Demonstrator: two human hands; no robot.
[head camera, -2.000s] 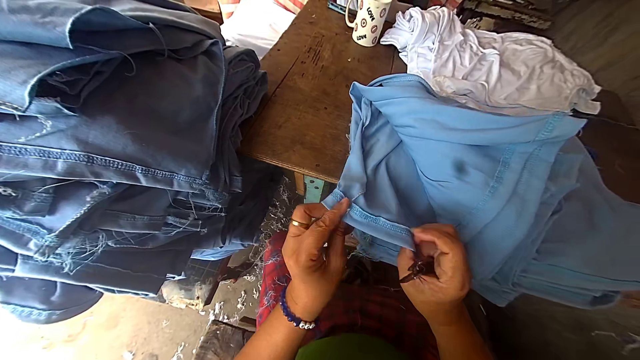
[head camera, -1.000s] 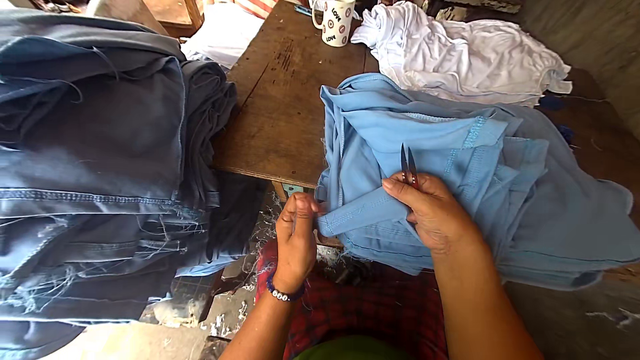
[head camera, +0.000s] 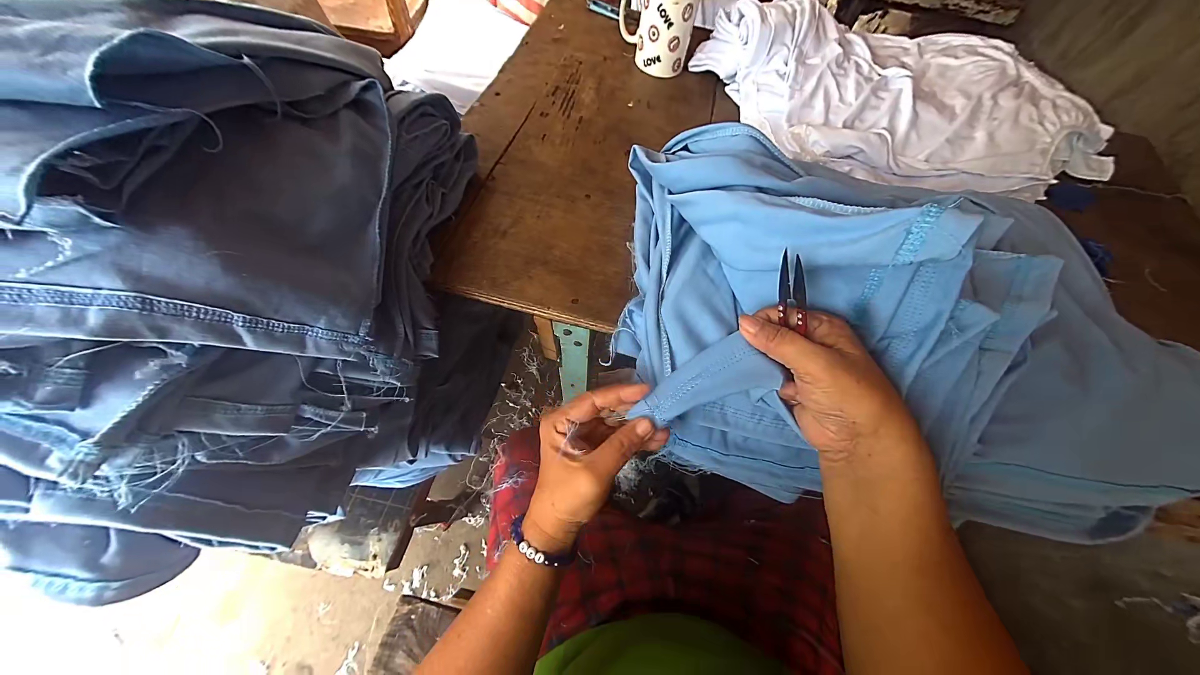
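Light blue garments (head camera: 806, 225) lie stacked on the wooden table's near edge. My right hand (head camera: 830, 384) pinches a hemmed strip of the top garment (head camera: 712, 375) and also holds small thread snips (head camera: 792, 295), whose dark blades point away from me, slightly apart. At the strip's left end, my left hand (head camera: 591, 450) has thumb and fingers on the fabric's corner, with loose thread among the fingers. The strip is stretched between both hands.
Dark blue garments (head camera: 234, 244) with frayed threads form a tall pile at left. White garments (head camera: 900, 103) and a patterned mug (head camera: 664, 37) stand at the back of the wooden table (head camera: 562, 187). Thread scraps (head camera: 459, 562) litter the floor.
The snips, mostly hidden in my right hand two seconds ago, now show with blades pointing away. My right hand has moved up on the fabric, and the strip now slants between my hands.
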